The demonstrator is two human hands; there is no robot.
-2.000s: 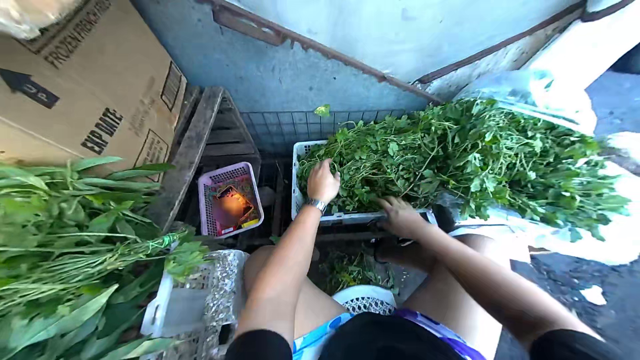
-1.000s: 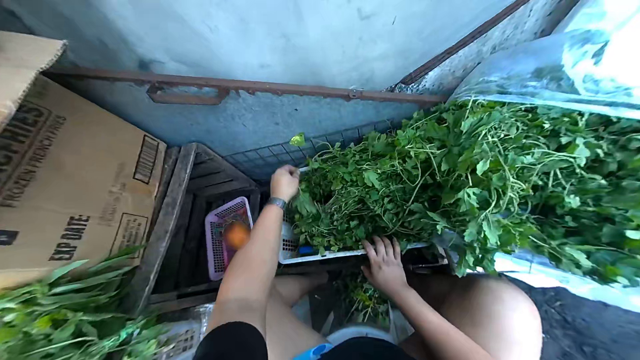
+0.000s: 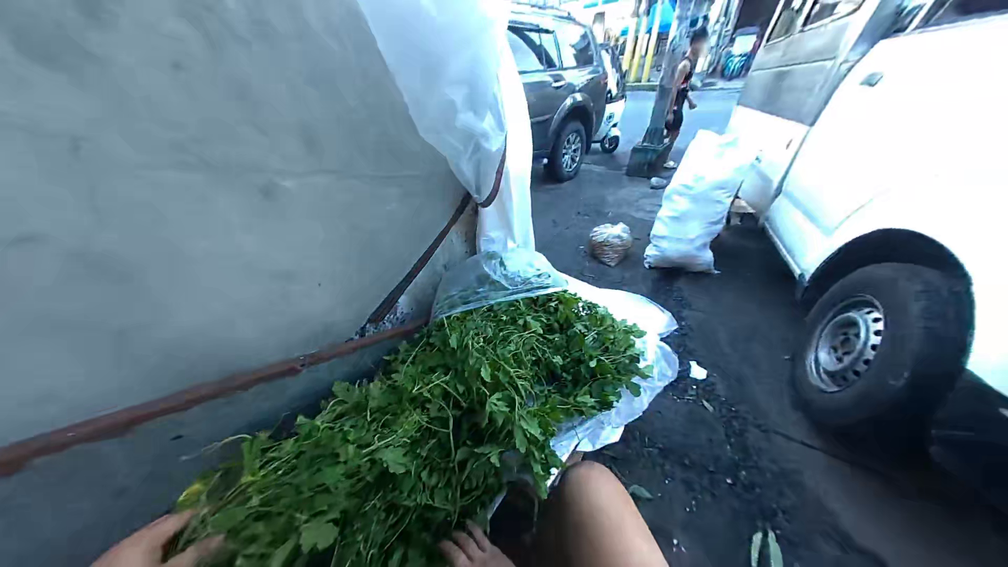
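A long heap of leafy green herbs (image 3: 441, 409) runs from the bottom left to the middle. Its far end lies on a white plastic sheet (image 3: 622, 409), with clear plastic (image 3: 496, 279) draped over it. My left hand (image 3: 161, 543) is at the heap's near left end, fingers apart against the leaves; whether it grips stems cannot be told. Cut off by the bottom edge, my right hand (image 3: 475, 547) touches the heap's right side near my knee, its fingers partly among leaves.
A grey wall with a rusty metal rail (image 3: 213, 394) borders the heap on the left. Beyond stand a tied plastic bag (image 3: 610, 243), a white sack (image 3: 697, 205) and a white van (image 3: 906, 142). A dark car (image 3: 559, 79) and a walking person (image 3: 683, 90) are farther off.
The view has swung far to the right, bringing the street and van into sight. Both hands are still at the herbs.
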